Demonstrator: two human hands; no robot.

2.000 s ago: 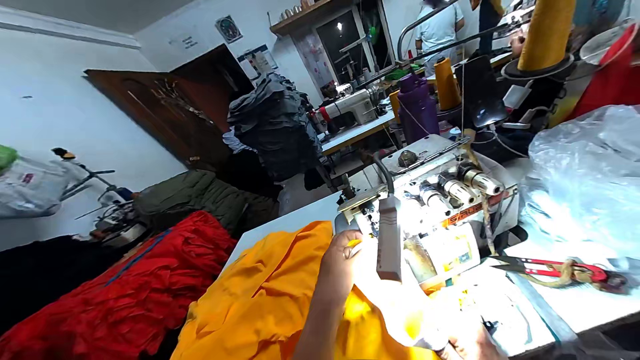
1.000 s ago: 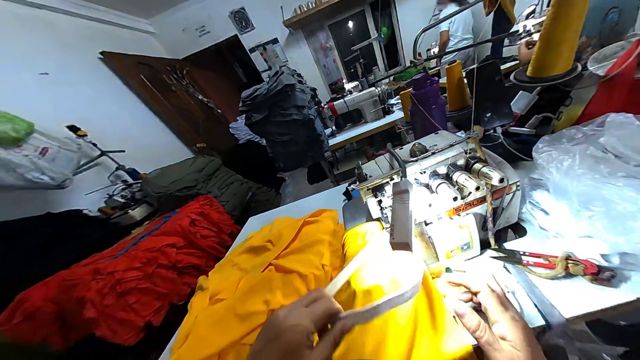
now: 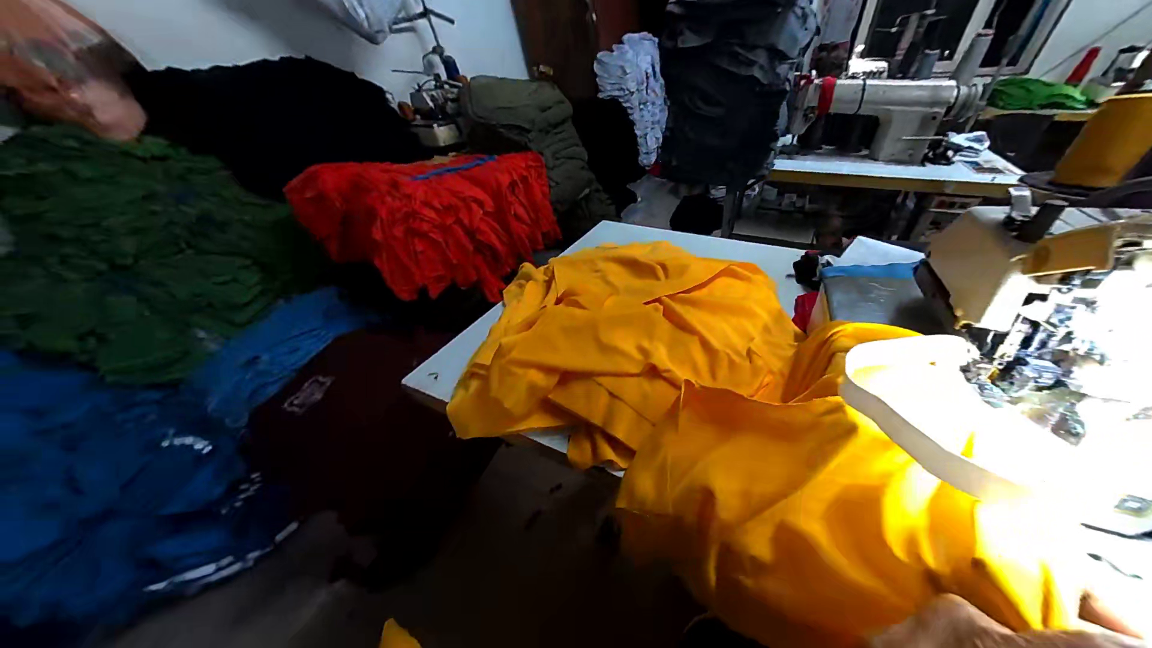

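Yellow-orange fabric [image 3: 774,495] hangs over the table edge beside the sewing machine [image 3: 1017,279], with more in a loose heap [image 3: 648,333] on the white table. A pale flat band [image 3: 918,459] curves over the fabric into glare near the presser area. At the bottom right my left hand [image 3: 963,623] appears to lie against the fabric, its fingers mostly hidden. Beside it, fingers that look like my right hand [image 3: 1107,616] touch the fabric's lit edge; the rest is out of frame.
A blurred bare limb [image 3: 72,72], whose I cannot tell, crosses the upper left over green garments [image 3: 135,252]. Blue garments [image 3: 90,486] lie below. Behind the table are a red garment pile [image 3: 432,216], a dark stack [image 3: 724,90] and another sewing machine [image 3: 900,112].
The view has swung left and down. The band, earlier raised above the fabric by my left hand, now curves over it, and the sewn fabric hangs past the table edge.
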